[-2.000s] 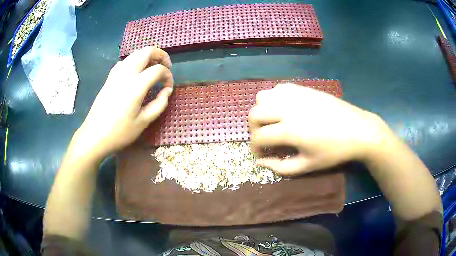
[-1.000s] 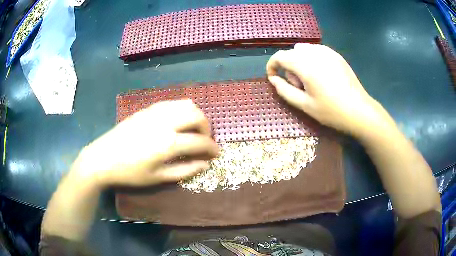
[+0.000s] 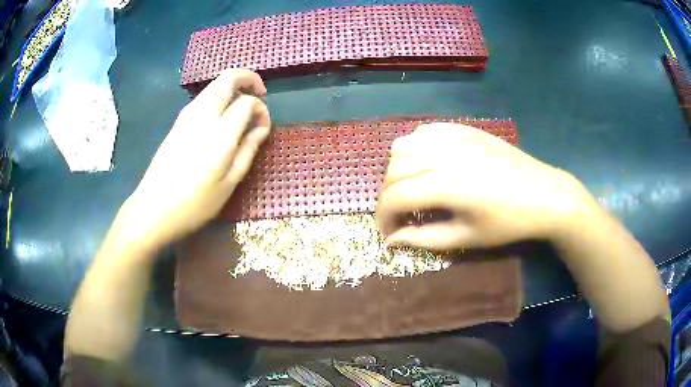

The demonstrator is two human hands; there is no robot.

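Note:
A dark-red perforated plate (image 3: 318, 166) lies along the far part of a brown cloth (image 3: 341, 314). A heap of tiny whitish pins (image 3: 311, 253) lies on the cloth against the plate's near edge. My left hand (image 3: 208, 151) is over the plate's far left part, fingers curled and thumb near the index finger; whether it holds a pin is too small to tell. My right hand (image 3: 462, 193) is over the right part of the plate, its curled fingertips low at the right end of the heap. Its fingertips are partly hidden, so I cannot tell if it holds pins.
A block of stacked red plates (image 3: 337, 38) lies beyond the cloth. A clear bag with whitish pieces (image 3: 87, 121) and a blue-edged tray (image 3: 42, 49) are at the far left. Another red plate's end (image 3: 678, 83) shows at the right edge of the dark table.
From one second ago, my left hand has moved up and away from the heap to the plate's far left. My right hand has moved nearer, from the plate's far edge to the heap's right end.

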